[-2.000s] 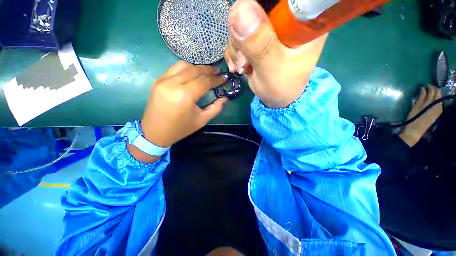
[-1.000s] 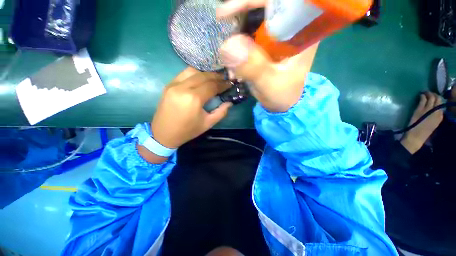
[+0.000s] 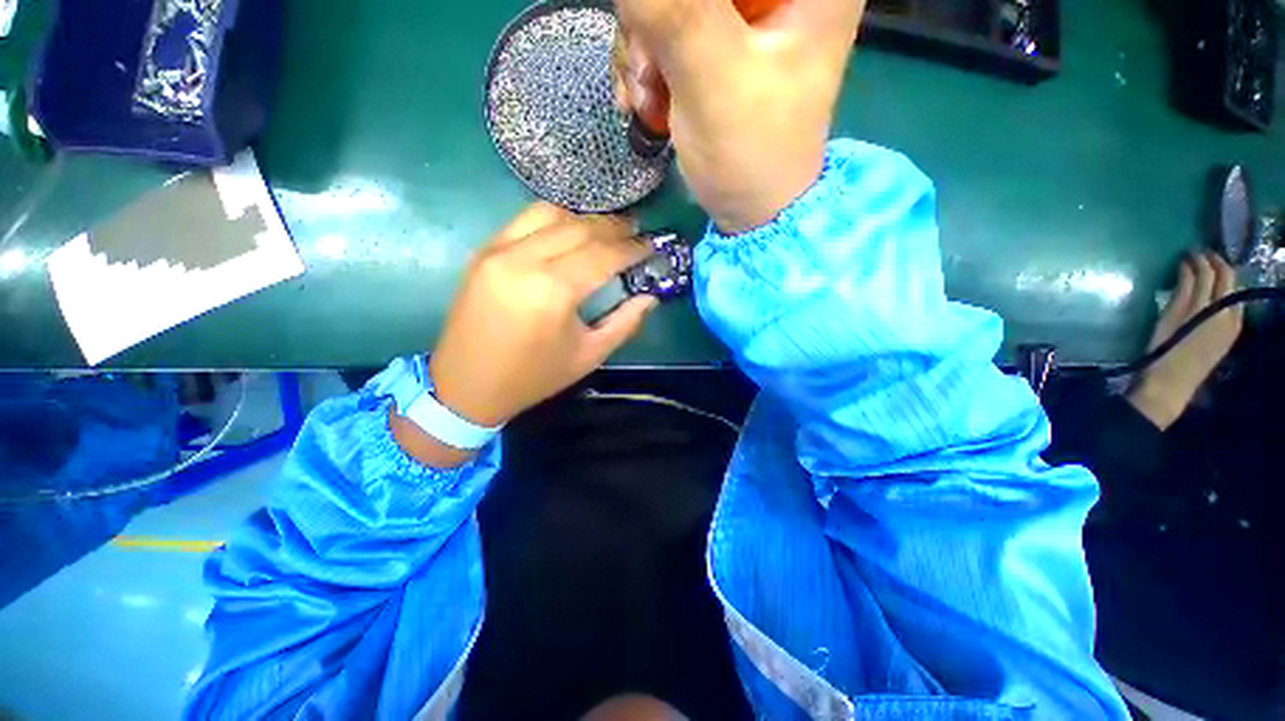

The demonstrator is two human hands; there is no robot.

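My left hand (image 3: 543, 313) holds a small black housing (image 3: 658, 271) with a shiny inside between its fingertips, low over the green mat. My right hand (image 3: 747, 106) is gripped around the electric screwdriver (image 3: 651, 116), mostly hidden by the hand and cut off by the top edge. The screwdriver's dark nose is over the right side of the round screw plate (image 3: 571, 113), which has a dark rim and a speckled silver face. The driver tip and any screw on it cannot be made out.
A dark blue bin (image 3: 85, 106) with silvery parts stands at the upper left. A white sheet with a grey stepped area (image 3: 212, 282) lies below it. A black tray (image 3: 958, 35) is at the top right. Another person's hand (image 3: 1191, 338) is at the far right, near a binder clip (image 3: 1040, 369).
My right hand has moved up with the screwdriver, away from the housing to the screw plate. The housing stays in my left hand. The view has shifted slightly.
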